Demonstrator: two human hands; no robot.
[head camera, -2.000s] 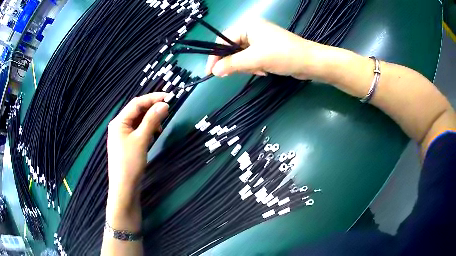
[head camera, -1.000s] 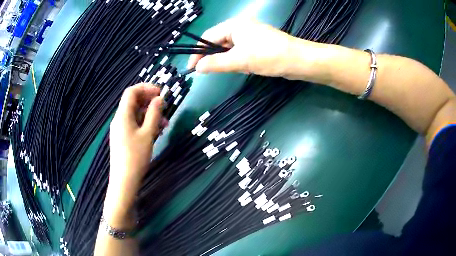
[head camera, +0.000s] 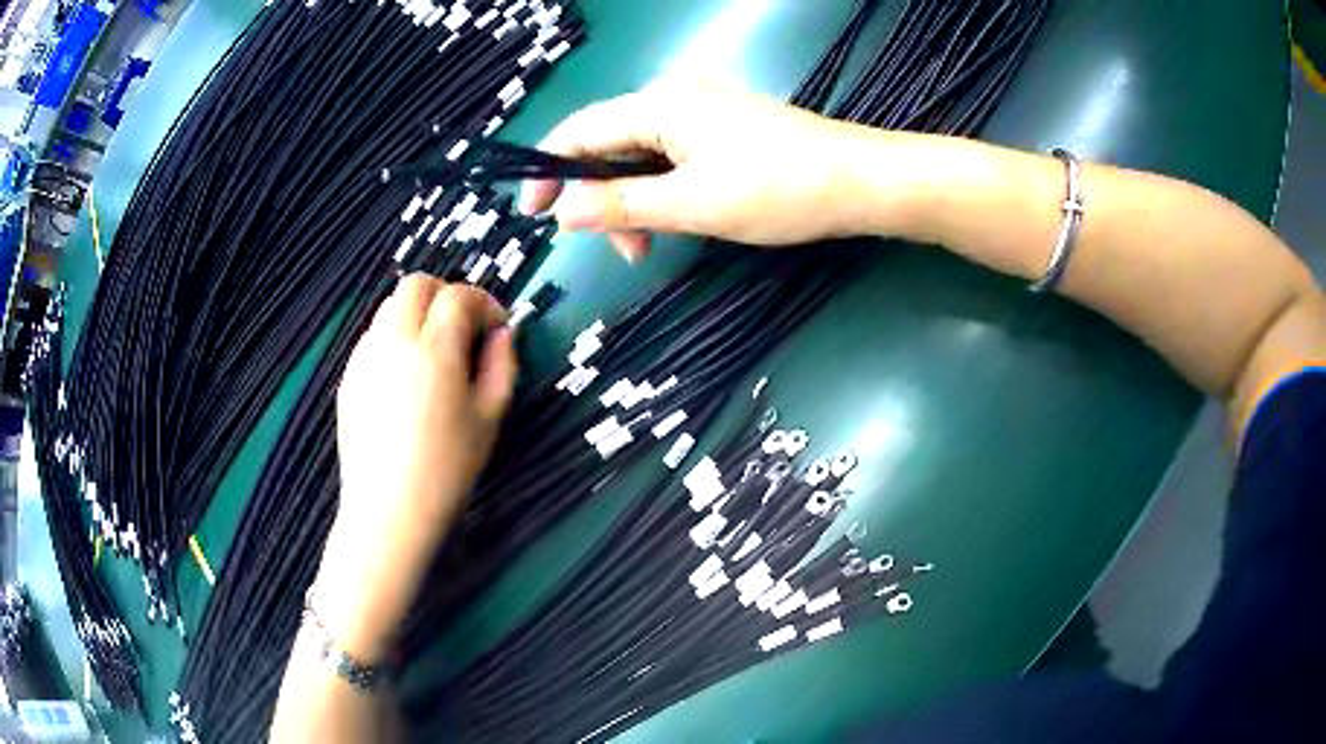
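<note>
My right hand (head camera: 698, 167) is closed on a small bunch of black strands (head camera: 502, 157), whose dark ends point left over the cable ends. My left hand (head camera: 422, 393) is closed on a black cable with a white end piece (head camera: 525, 310) that sticks out past its fingertips, just below and left of my right hand. White end pieces (head camera: 473, 225) of the middle bundle lie between the hands in staggered rows. The palm side of my left hand is hidden.
A broad fan of black cables (head camera: 262, 218) lies at the left. Another fan with white end pieces (head camera: 705, 487) and ring terminals (head camera: 822, 468) lies at lower centre. Long black cables (head camera: 960, 66) run at the top. All rest on the green tabletop (head camera: 1003, 436). Blue bins (head camera: 66, 58) are at the upper left.
My left hand has moved slightly down and right, with a white-ended cable at its fingertips. My right hand has moved left with the strands, which are now bunched closer together.
</note>
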